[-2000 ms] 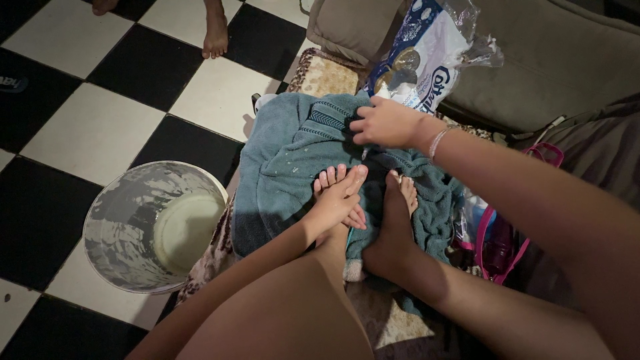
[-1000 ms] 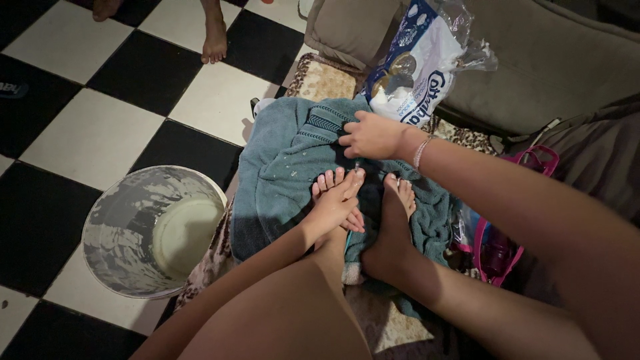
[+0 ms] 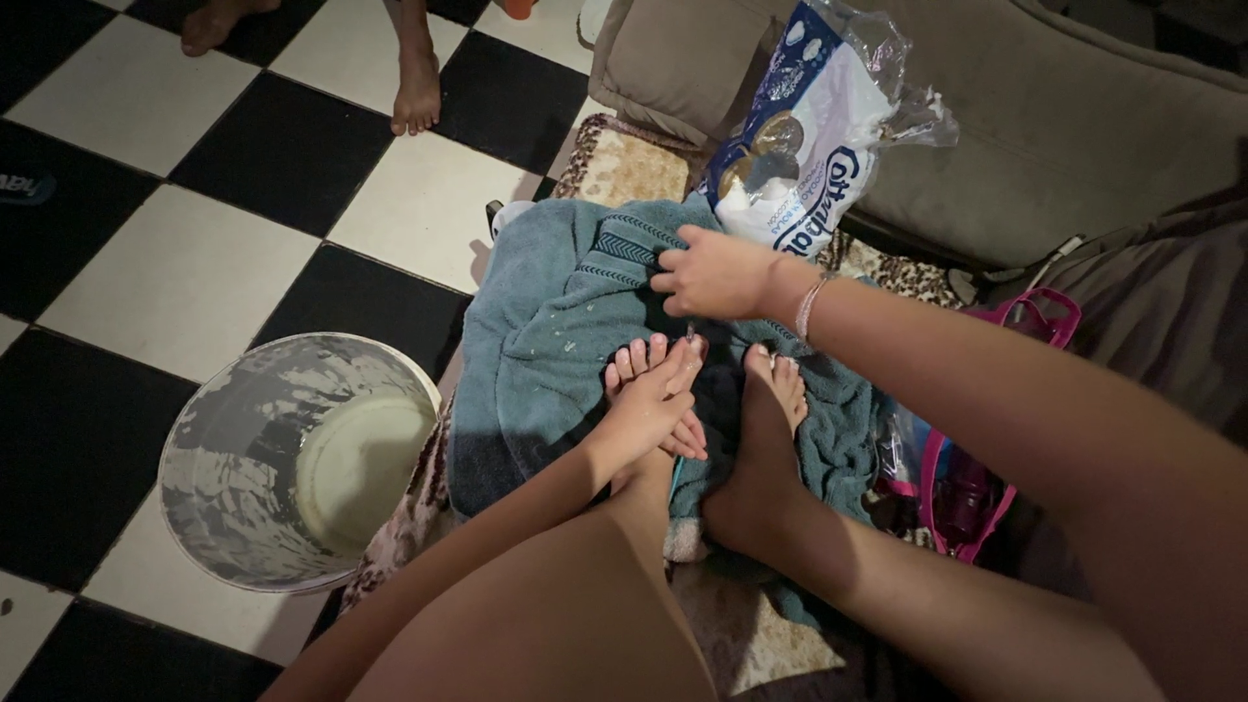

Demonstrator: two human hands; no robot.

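My left hand [image 3: 653,409] is wrapped over the front of my left foot [image 3: 634,366], its fingers around the big toe side. Just above, my right hand [image 3: 717,273] has curled fingers, and a small thin tool [image 3: 690,330], partly hidden, points down from them at the big toe. What kind of tool it is cannot be told. Both feet rest on a teal towel [image 3: 536,331] with a dark woven band; my right foot [image 3: 765,439] stands beside the left. White flecks lie on the towel.
A bucket [image 3: 229,468] with cloudy liquid stands on the checkered floor at left. An open plastic bag of cotton balls [image 3: 809,146] leans on a grey sofa [image 3: 1024,127]. A pink-trimmed clear bag [image 3: 931,468] lies at right. Another person's bare feet [image 3: 417,97] are at the top.
My right hand has moved a little down and left, closer to the left foot's big toe. The left hand keeps its hold on the foot.
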